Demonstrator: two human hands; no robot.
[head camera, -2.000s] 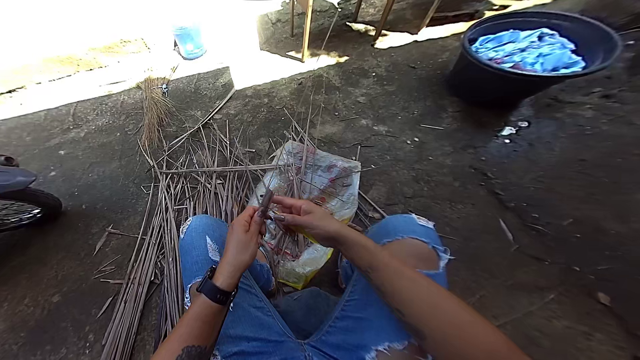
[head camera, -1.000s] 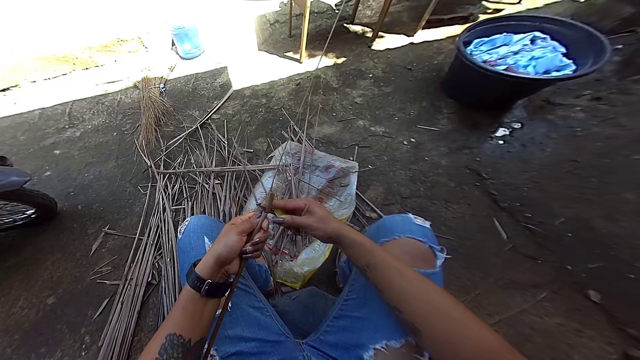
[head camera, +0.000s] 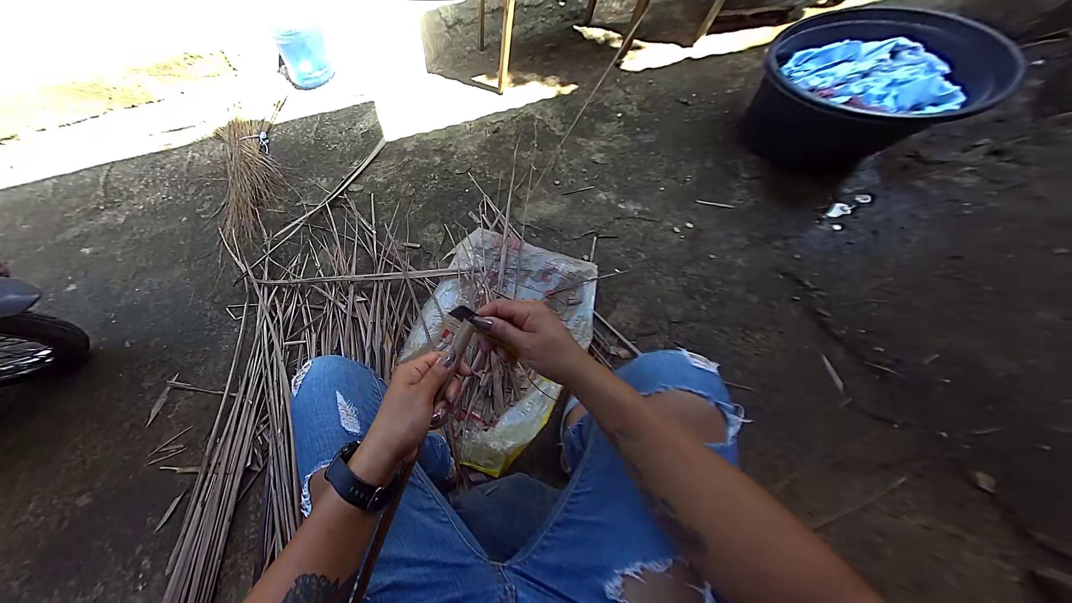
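My left hand (head camera: 427, 389), with a dark smartwatch on its wrist, grips a long dried palm leaf strip (head camera: 381, 536) that runs back along my forearm. Its pale end sticks up between the two hands. Just to the right, my right hand (head camera: 523, 335) holds a small dark blade (head camera: 461, 313) against that end; the blade's handle is mostly hidden by the fingers. Below the hands, a white plastic sack (head camera: 578, 280) lies on the ground with thin scraps on it. A large pile of dried palm strips (head camera: 226, 469) spreads to the left of the sack.
A tied bundle of thin sticks (head camera: 247, 180) lies at the upper left, below a light blue bucket (head camera: 304, 59). A black tub (head camera: 804, 126) with wet blue cloth stands at the upper right. Wooden legs (head camera: 507, 50) stand at the top, and a motorbike wheel (head camera: 38, 345) is at the left edge.
The blade shows clearly now at my right fingertips, where the hands hid it a second ago. The strip's pale end has come into view between my hands.
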